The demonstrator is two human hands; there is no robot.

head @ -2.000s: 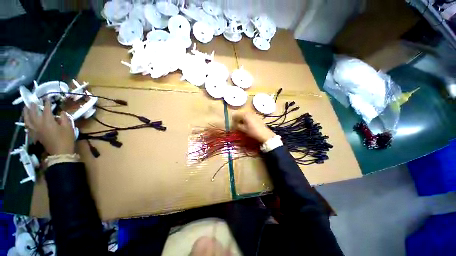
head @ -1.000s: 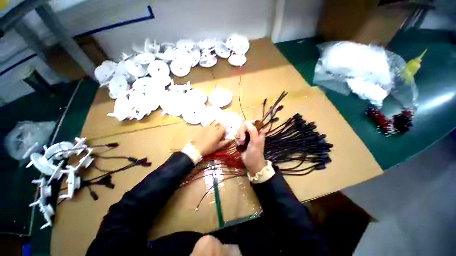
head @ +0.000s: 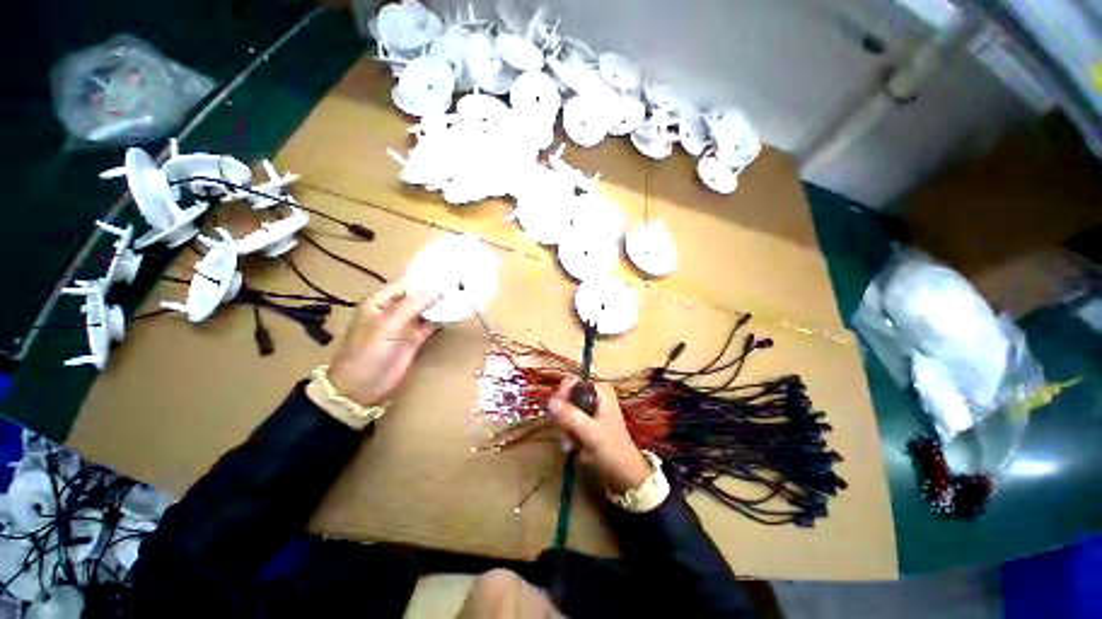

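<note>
My left hand (head: 377, 345) holds a round white housing (head: 457, 278) by its lower left edge, its flat face with a small centre hole turned up. My right hand (head: 598, 441) is closed around the short dark handle of a hand tool (head: 584, 397); a thin dark shaft points away towards a loose white disc (head: 607, 305). The right hand is over the red wire ends (head: 520, 385) of the lead bundle. Its black connectors (head: 816, 453) fan out to the right. A thin wire end lies near the held housing; whether they touch is unclear.
Loose white housings (head: 483, 133) are heaped at the far side of the cardboard (head: 423, 466). Wired housings (head: 212, 278) lie at left, more at lower left (head: 73, 520). Clear bags lie far left (head: 127, 91) and right (head: 949, 339), beside a red-and-black wire coil (head: 949, 478).
The view has shifted. My left hand went from the wired housings to the middle beside my right hand, and is now apart to the left with a white housing. The tool's shaft now shows.
</note>
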